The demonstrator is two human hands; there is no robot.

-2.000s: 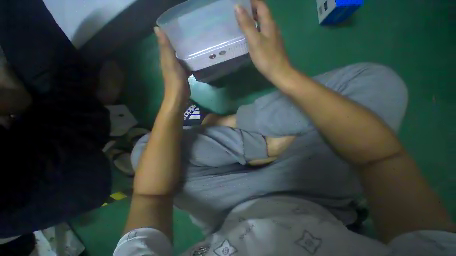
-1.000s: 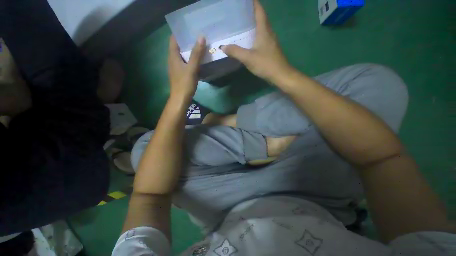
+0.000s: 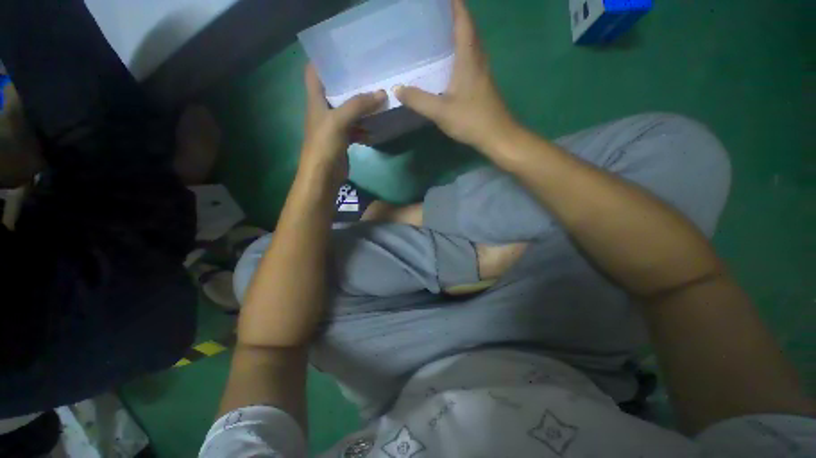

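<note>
The assembled unit [image 3: 380, 45], a frosted housing with a white ribbed rim, is held up at the top of the view above my crossed legs. Its upper edge nears the picture's top. My left hand [image 3: 333, 116] grips its left end, with the thumb on the white rim. My right hand [image 3: 465, 98] grips its right end, with its thumb also on the rim. The two thumb tips lie close together at the rim's middle and cover the small fittings there. The fingers behind the unit are mostly hidden.
A blue and white carton [image 3: 608, 20] stands on the green floor at upper right. Another person's dark-clothed legs [image 3: 98, 241] fill the left side. A white-topped surface [image 3: 161, 31] is at upper left. Yellow-black tape [image 3: 208, 349] and sandals [image 3: 215, 282] lie at lower left.
The unit has tilted, and its white rim shows differently. My left hand has moved from its side to grip the rim with the thumb. Both thumbs have come to the rim's middle.
</note>
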